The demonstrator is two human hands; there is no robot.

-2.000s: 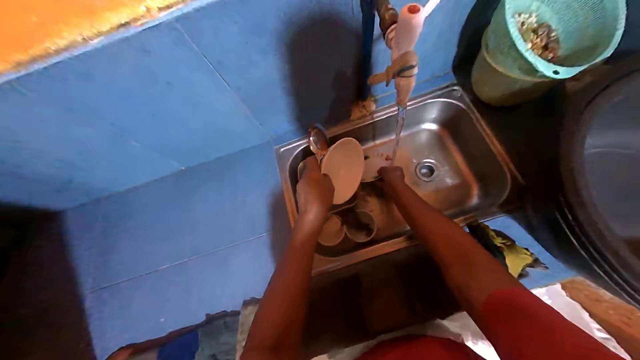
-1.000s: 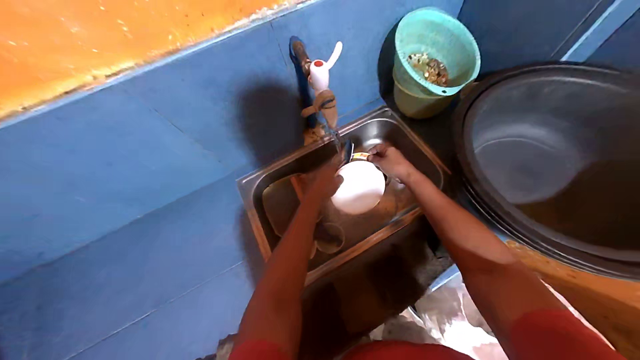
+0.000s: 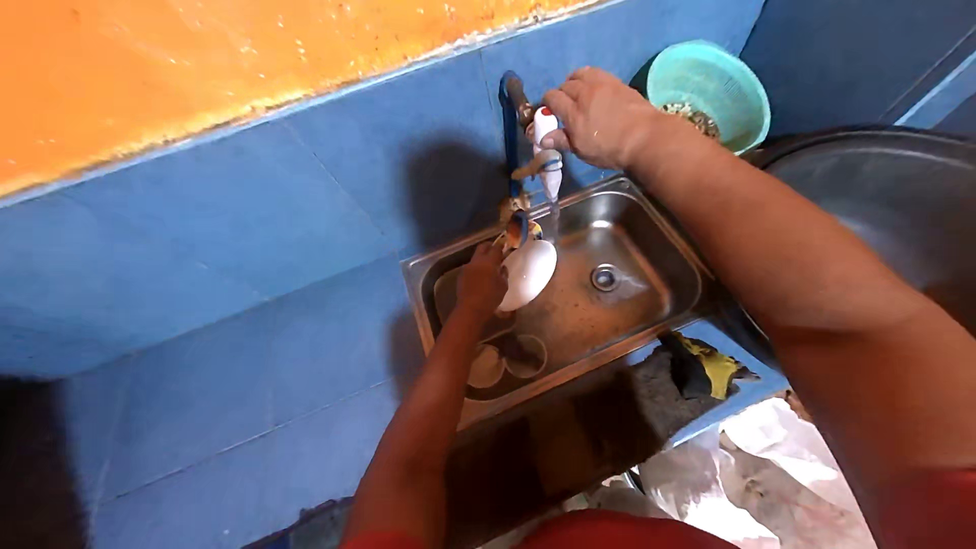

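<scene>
My left hand [image 3: 482,280] grips a white bowl [image 3: 530,273] over the left half of the steel sink [image 3: 568,293], along with a colourful item [image 3: 534,230] that I cannot identify. At the white tap [image 3: 546,141] is my right hand [image 3: 598,118], its fingers on the lever. Water [image 3: 553,217] runs from the spout beside the bowl. Round cups or bowls [image 3: 526,356] lie in the lower left of the sink, near my left forearm.
A green plastic basket [image 3: 713,95] holding food scraps stands behind my right wrist. To the right is a large dark basin [image 3: 862,198]. A black and yellow cloth [image 3: 713,366] lies by the sink's front edge.
My right hand has moved from the sink up to the tap. The white bowl, between both hands a second ago, is now in my left hand alone, tilted. The view has shifted.
</scene>
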